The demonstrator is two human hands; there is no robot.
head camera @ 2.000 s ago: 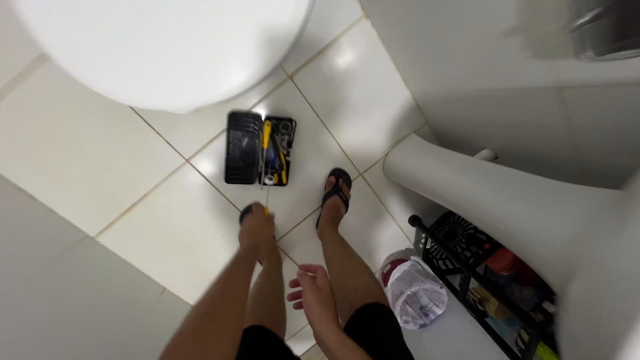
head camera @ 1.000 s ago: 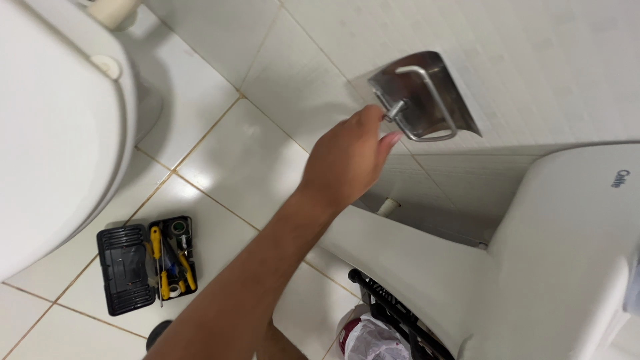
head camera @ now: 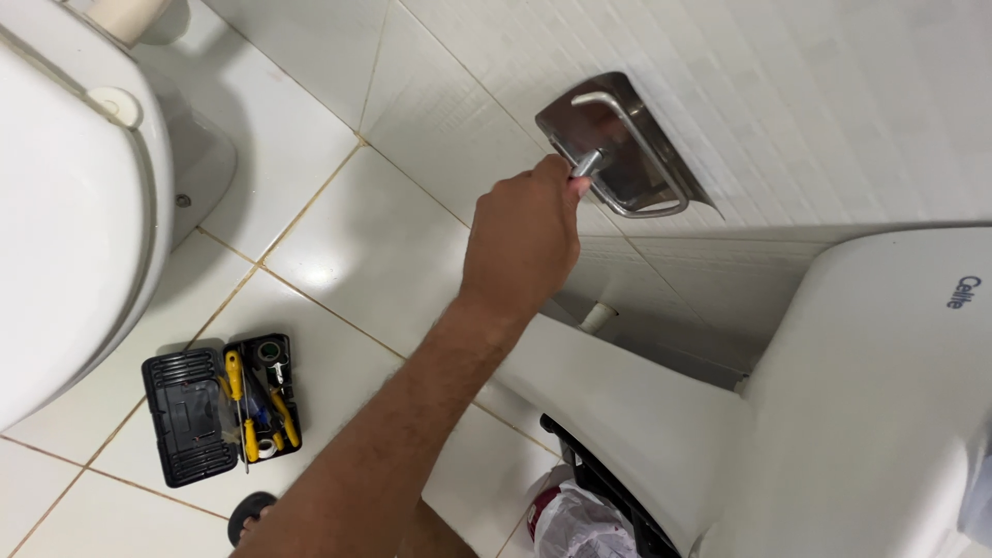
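My left hand [head camera: 527, 225] reaches up from the bottom, its back to the camera. Its thumb and fingers pinch a short metal post [head camera: 589, 164] at the wall-mounted metal paper holder [head camera: 577, 120]. The holder has a shiny backplate and a bent bar; no roll is on it. My fingers hide part of the post. Lower left on the floor lies an open black toolbox [head camera: 190, 418] with yellow-handled screwdrivers [head camera: 234, 368], yellow-handled pliers [head camera: 285, 418] and a roll of tape [head camera: 269, 353]. My right hand is out of view.
A white toilet [head camera: 70, 232] stands at the left. A white ceramic washbasin [head camera: 876, 333] with a pedestal [head camera: 620, 395] is at the right. Below it are a black rack [head camera: 612, 488] and a white plastic bag [head camera: 585, 523]. A sandaled foot [head camera: 252, 518] shows near the toolbox.
My left hand has moved from beside the toolbox to the paper holder on the wall. My right hand, seen earliest, has left the view. The view has swung toward the wall.
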